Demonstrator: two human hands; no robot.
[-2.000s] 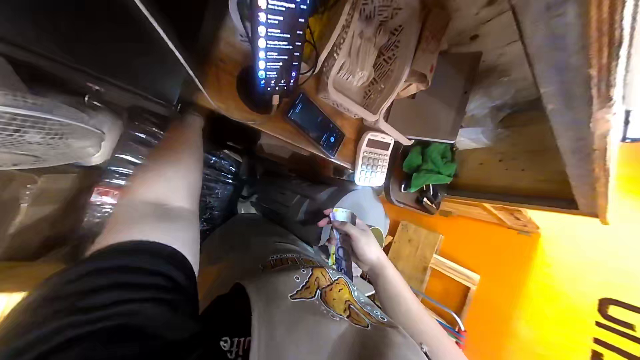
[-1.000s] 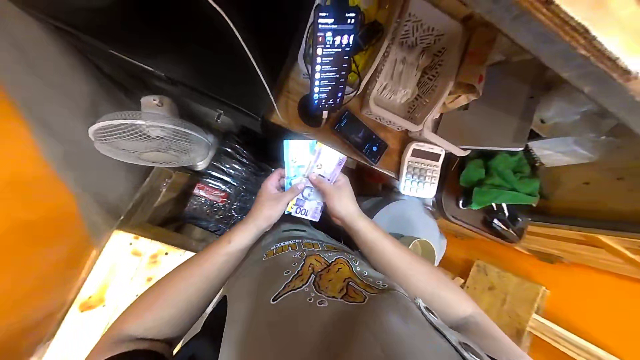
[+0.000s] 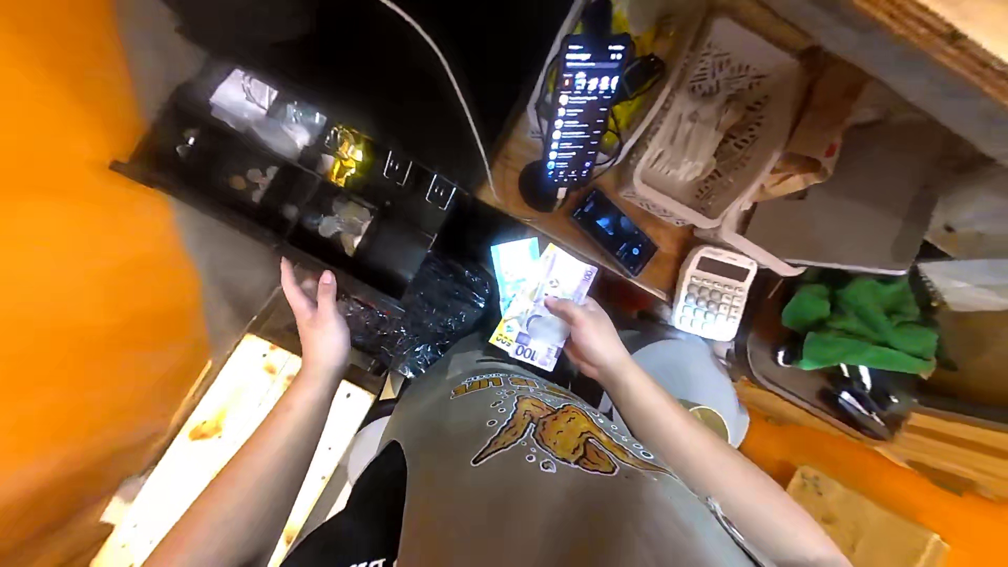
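Observation:
Several fanned banknotes [image 3: 543, 307], violet, yellow and light blue, are pinched in my right hand [image 3: 591, 335] above my lap. My left hand [image 3: 316, 319], empty with its fingers apart, is at the front edge of an open black cash drawer [image 3: 272, 228]. Coins [image 3: 253, 181] lie in one compartment of the drawer, with clear plastic packets and folded papers [image 3: 342, 224] in others. A gold foil-like item [image 3: 345, 155] rests near the drawer's middle. Two wire bill clips stand at its right.
A lit phone [image 3: 587, 110] stands upright on a wooden desk, another phone [image 3: 614, 231] lying beside it. Near them are a white calculator [image 3: 715, 293], a plastic basket [image 3: 677, 201] and a green cloth [image 3: 862, 323]. Black plastic wrapping [image 3: 445, 307] lies right of my left hand.
My left hand has let go of the banknotes and moved left to the drawer, which is now in view and open. My right hand still holds the notes. The view has shifted since two seconds ago.

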